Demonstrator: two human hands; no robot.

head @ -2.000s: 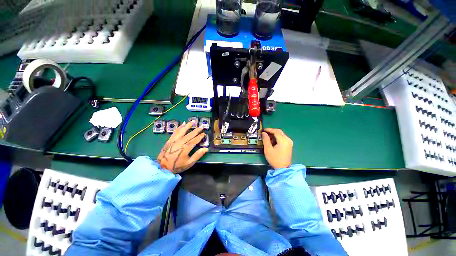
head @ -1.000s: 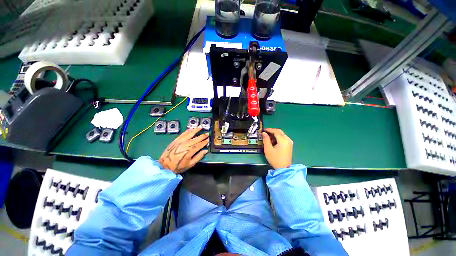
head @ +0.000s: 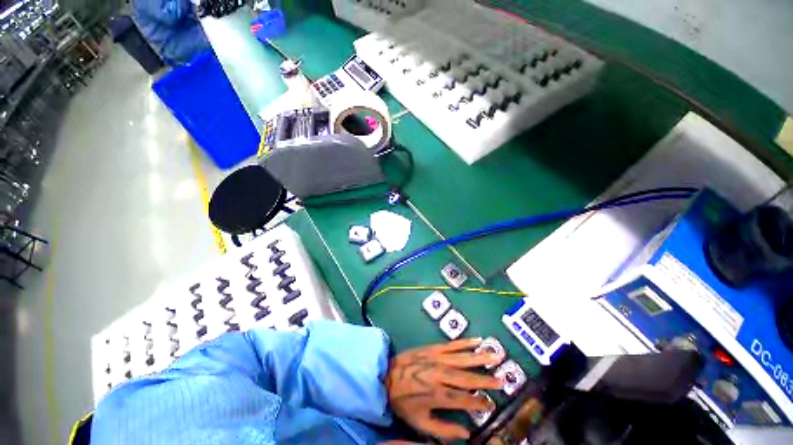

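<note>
My left hand (head: 439,387) lies palm down at the lower middle, fingers spread. Its fingertips touch or cover the edges of small grey square modules (head: 509,376) beside the fixture; no grip on one shows. Two more modules (head: 444,314) lie above the hand, with a single one (head: 453,275) farther up. The fixture (head: 530,417) is dark, blurred and cut off at the bottom edge. A white-blue digital timer (head: 536,329) stands beside it. My right hand is out of the picture.
Blue hose (head: 487,232) and yellow-green wire cross the bench. Blue equipment unit (head: 696,304) is at right. Two modules (head: 371,250) lie by a white scrap (head: 391,230). Tape dispenser (head: 322,165), foam tray (head: 478,87) and calculator-like device stand behind; another foam tray (head: 200,304) is left. A person in blue is far back.
The view has swung left and tilted, bringing in the floor, a blue bin and a person. My right hand and most of the fixture have left the picture. My left hand remains beside the modules.
</note>
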